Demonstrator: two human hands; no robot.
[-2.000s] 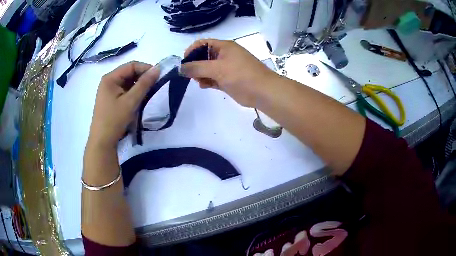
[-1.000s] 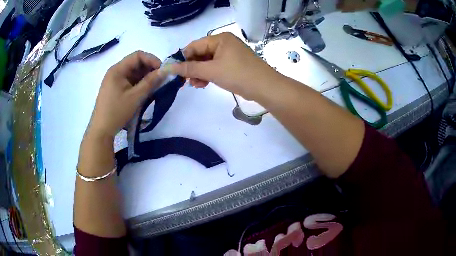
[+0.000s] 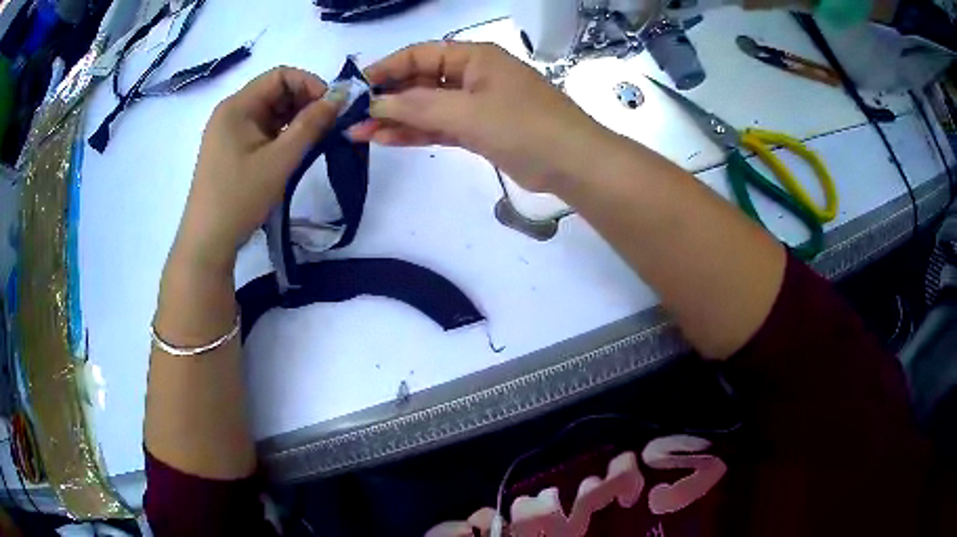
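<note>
My left hand [image 3: 262, 147] and my right hand [image 3: 462, 110] pinch the upper end of a curved navy piece [image 3: 348, 180] with pale grey-white underside. Their fingertips nearly meet at its pointed tip. The rest of the piece hangs down in a loop, its lower end reaching over another curved navy strip [image 3: 378, 280]. That strip lies as an arc on the white table [image 3: 420, 226], a loose thread at its right end. Whether the held piece is one layer or two, I cannot tell.
The sewing machine's presser foot area [image 3: 619, 31] is at the top. Scissors [image 3: 771, 178] with green and yellow handles and orange-dark snips [image 3: 787, 60] lie right. Narrow strips [image 3: 157, 79] lie far left. A ruler strip [image 3: 483, 395] runs along the front edge. A dark bundle [image 3: 367, 8] is cut off at the top.
The hands still hold the piece's upper end, now with fingertips closer together than two seconds ago. The held loop opens wider than one second ago. The view has shifted, leaving less of the bundle visible.
</note>
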